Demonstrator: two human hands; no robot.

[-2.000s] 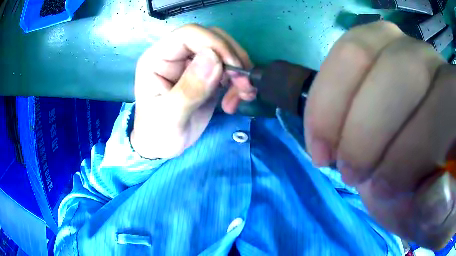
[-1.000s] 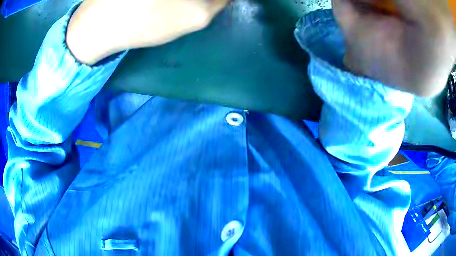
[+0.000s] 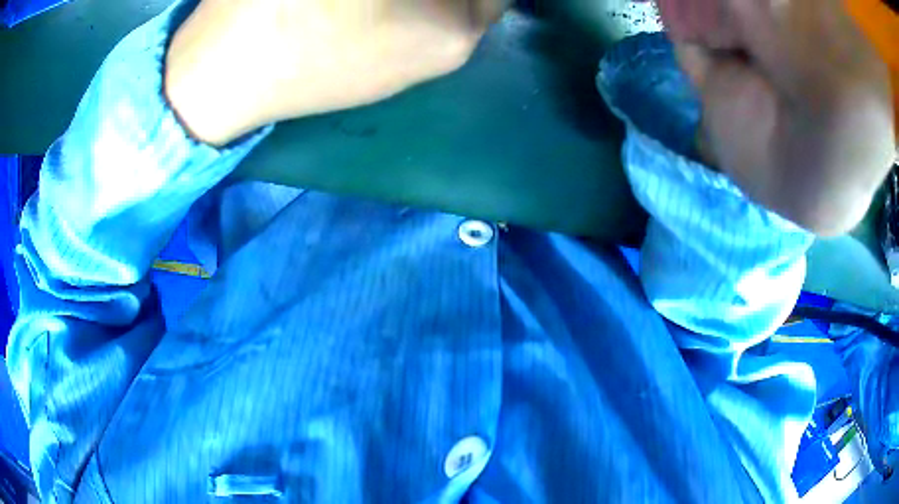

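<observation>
My left hand (image 3: pixel 330 59) is at the upper left over the bench mat, bright and cut off by the top edge. Its fingers are out of the picture, so what it holds cannot be seen. My right hand (image 3: pixel 789 123) is at the upper right, blurred and curled into a fist. It is closed around the electric screwdriver (image 3: pixel 877 31), of which only a bit of orange body shows in the top right corner. The tool's nose and any workpiece are out of view.
The dark green bench mat (image 3: pixel 434 148) runs between my sleeves, with dark specks at the top edge. A black cable (image 3: pixel 848 317) lies at the right bench edge. A blue sleeve (image 3: pixel 877 384) and a pale object (image 3: pixel 838 463) are at lower right. A blue tray edge (image 3: pixel 30 10) shows top left.
Since two seconds ago, both hands have moved apart and forward, away from my chest. Over the last second, both have shifted slightly right and down in the picture.
</observation>
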